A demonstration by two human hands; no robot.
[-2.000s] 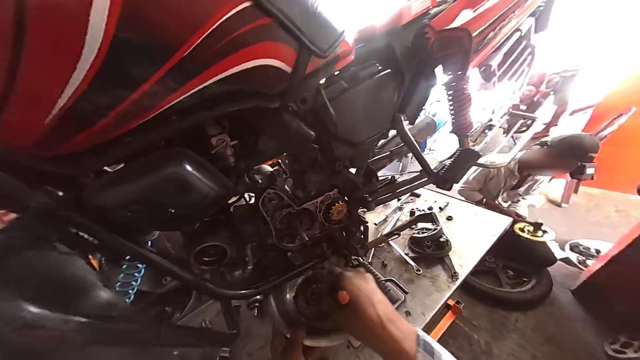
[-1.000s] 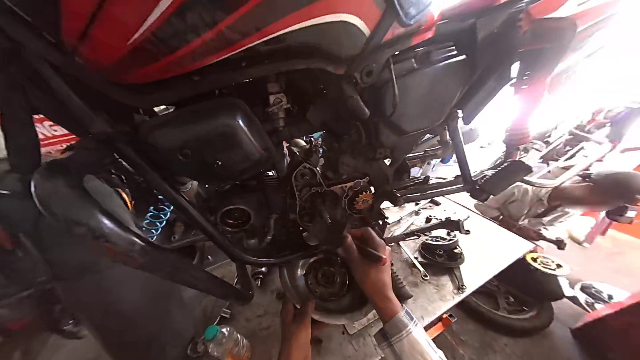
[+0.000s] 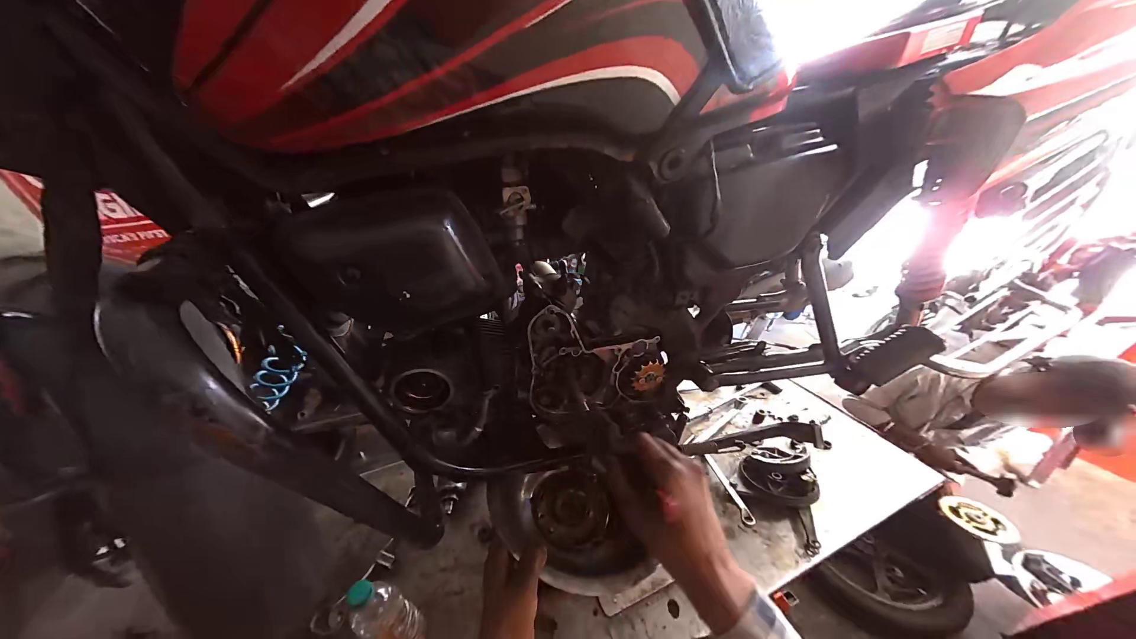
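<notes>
My left hand (image 3: 515,568) holds the near left rim of a round metal part with a ring-shaped centre (image 3: 572,515), under the engine of a red and black motorcycle. My right hand (image 3: 661,497) reaches to the underside of the opened engine case (image 3: 568,373), beside that round part. Its fingertips are in shadow, so whether they grip something cannot be made out. On the case's right side sits a gold-coloured sprocket (image 3: 646,377). A black frame tube (image 3: 337,373) runs past the engine on the left.
Wrenches (image 3: 732,493) and a black round part (image 3: 779,475) lie on the metal work table (image 3: 874,479) at right. A plastic bottle with a green cap (image 3: 382,611) stands near the bottom edge. A tyred wheel (image 3: 896,577) is beyond the table. Another person (image 3: 932,417) is at the far right.
My right hand was lower, over the round part, two seconds ago; now it is up at the engine's underside. The view has shifted, bringing the bottle into sight.
</notes>
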